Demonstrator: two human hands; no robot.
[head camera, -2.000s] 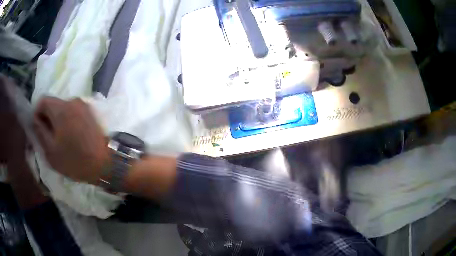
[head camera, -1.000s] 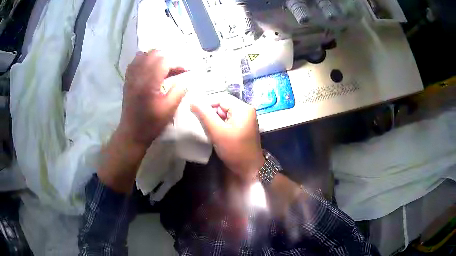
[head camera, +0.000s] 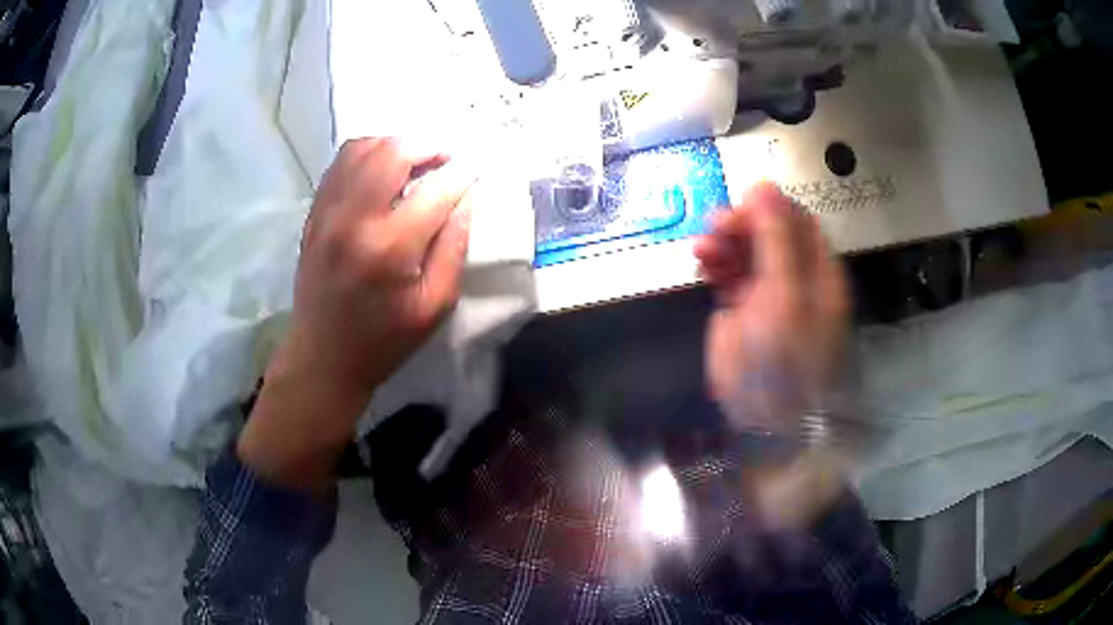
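My left hand (head camera: 372, 250) is closed on a white garment piece (head camera: 494, 287) at the left of the needle area. The cloth glares under the lamp and its end hangs over the table's front edge. My right hand (head camera: 781, 299) is blurred, in front of the blue plate's right end. Its fingers are bent and I cannot tell if they hold anything. The sewing machine's presser foot area (head camera: 577, 189) is in the bright spot beside the blue plate (head camera: 702, 183).
A long heap of white cloth (head camera: 73, 256) lies at the left. Another white cloth pile (head camera: 964, 391) lies at the lower right. The cream machine table (head camera: 940, 159) has a printed scale and a dark round hole (head camera: 840, 158). Ribbed knobs show at the top.
Both hands came from the left to the machine, holding the cloth. Since then my right hand has left the cloth and moved right, while my left hand has stayed on it.
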